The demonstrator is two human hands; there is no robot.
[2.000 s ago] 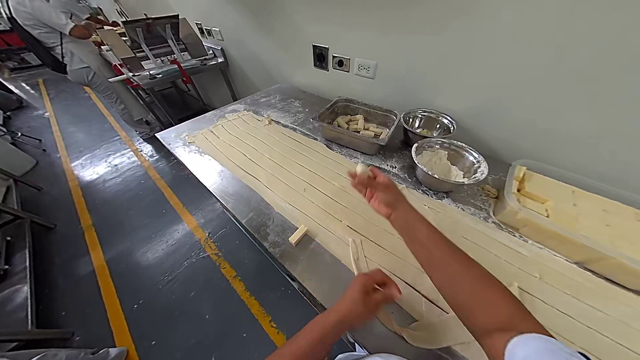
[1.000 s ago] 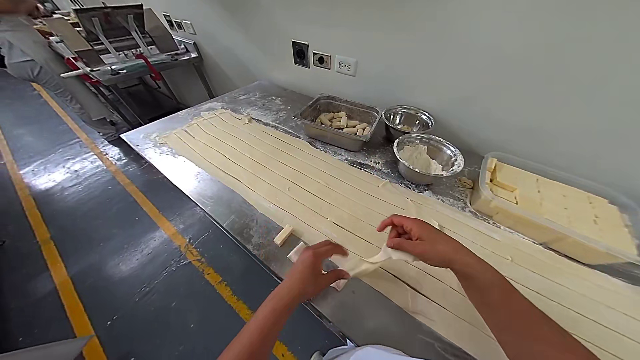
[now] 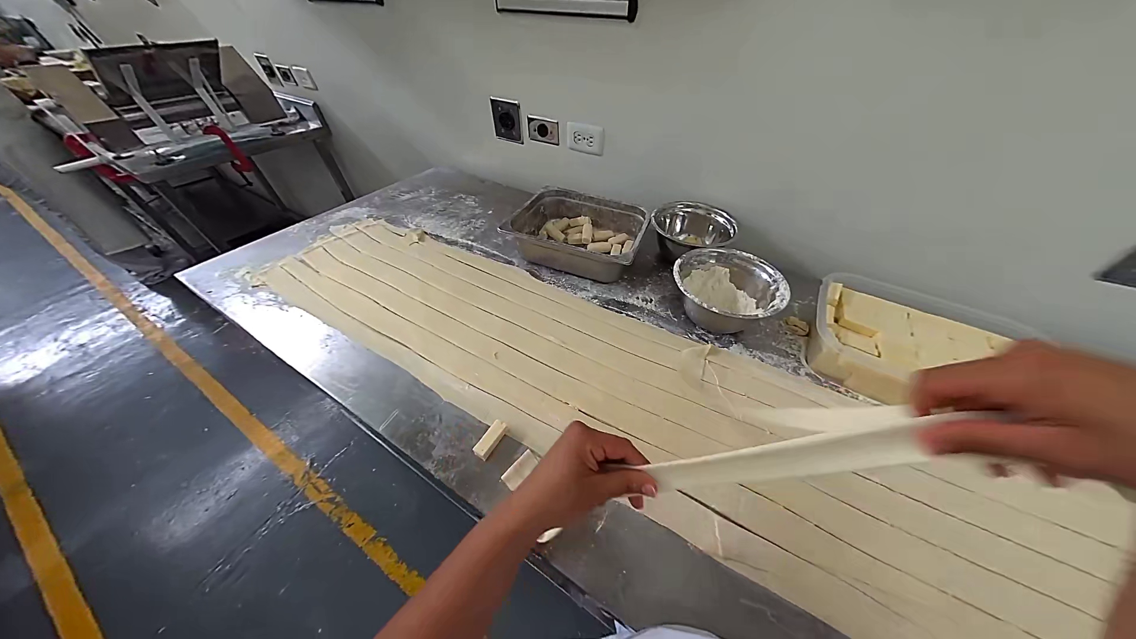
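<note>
My left hand (image 3: 590,470) pinches one end of a strip of dough (image 3: 790,457), held just above the sheet. At the right, my right hand (image 3: 1021,413), blurred, grips the same strip farther along, so it is stretched between both hands. Below lies a long dough sheet (image 3: 497,346), cut lengthwise into strips, on the steel table. A pale cheese-like stick (image 3: 490,439) rests on the bare steel near the front edge. Another pale piece (image 3: 518,469) is beside my left hand, which partly covers it.
Along the wall stand a metal pan (image 3: 572,257) of short wrapped pieces, a steel bowl (image 3: 694,226), a bowl of flour (image 3: 728,311) and a plastic tub (image 3: 821,342) of pale blocks. A machine on a steel stand (image 3: 177,151) is at the back left.
My right hand has moved right with its end of the strip, and the strip is now drawn out long. Two seconds ago my hands were apart, the right one holding a small pale piece.
</note>
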